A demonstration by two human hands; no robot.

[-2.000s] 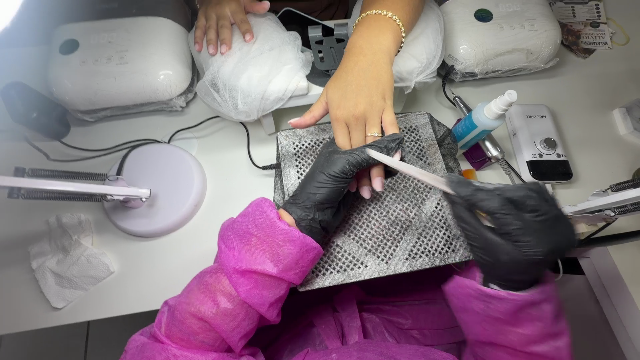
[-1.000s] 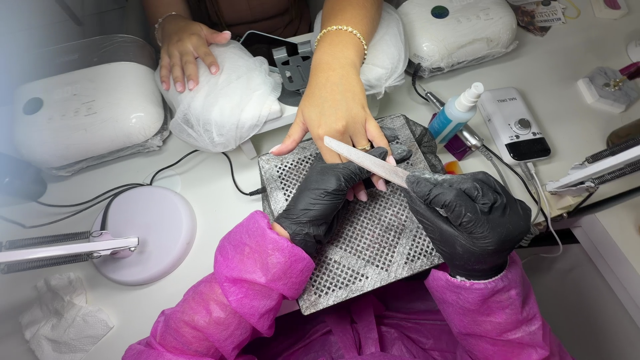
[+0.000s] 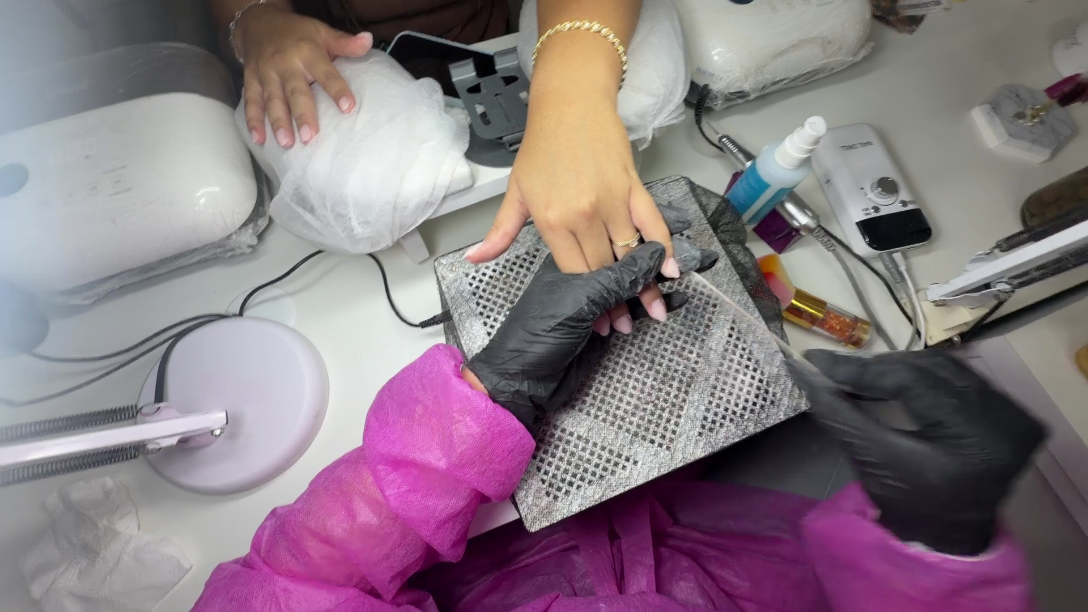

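Both my hands wear black gloves below magenta sleeves. My left hand [image 3: 578, 319] is closed around the fingers of another person's hand [image 3: 582, 183], which wears a ring and a gold bracelet. That hand lies palm down over a perforated metal dust collector [image 3: 654, 408] covered in black mesh. My right hand [image 3: 918, 433], slightly blurred, grips a thin pale nail file [image 3: 748, 319]. The file is seen edge-on, its far tip close to the nails near my left fingertips; whether it touches one cannot be told.
The person's other hand [image 3: 293, 72] rests on a white mesh-covered cushion [image 3: 365, 161]. A wrapped white nail lamp [image 3: 119, 183] and round lamp base [image 3: 238, 404] stand left. Right of the collector are a spray bottle [image 3: 773, 174], an electric file's control box [image 3: 871, 187], a glitter bottle [image 3: 824, 314] and cables.
The nail file has turned from showing its flat face to edge-on, and my right hand has shifted outward from the collector. My left hand still holds the person's fingers.
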